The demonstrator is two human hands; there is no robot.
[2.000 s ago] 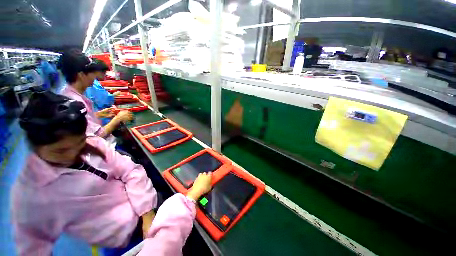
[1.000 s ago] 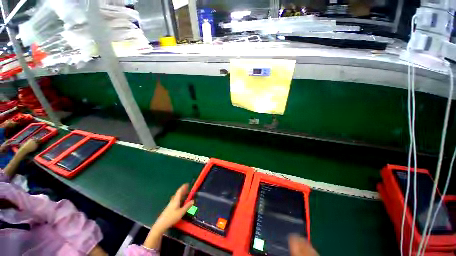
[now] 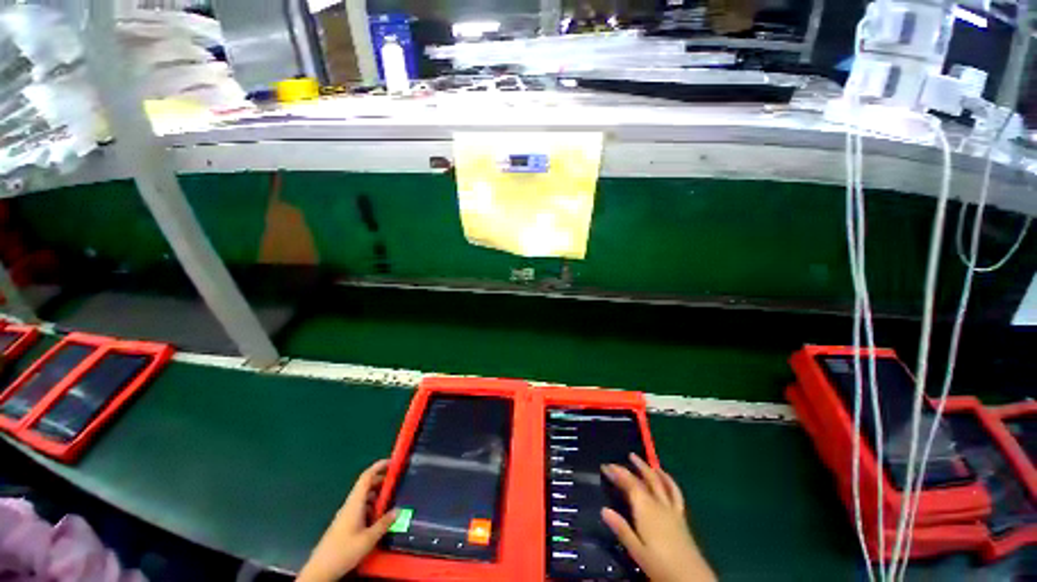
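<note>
A red two-slot tray lies in front of me on the green surface, holding two tablets. The left tablet has a dark screen with a green patch and an orange patch near its lower edge. The right tablet shows a list of white text lines. My left hand holds the tray's left edge, with the thumb on the rim near the green patch. My right hand is over the right tablet, fingers spread, fingertips at the screen. Whether they touch it is unclear.
Stacked red trays with tablets are at the right, behind hanging white cables. Another tray with tablets is at the left beside a metal post. A yellow sheet hangs from the shelf. A pink sleeve shows at lower left.
The view has swung right and the tray in front now appears straighter. My right hand has come further over the right tablet, whose screen has changed to a list. The left tablet keeps its patches.
</note>
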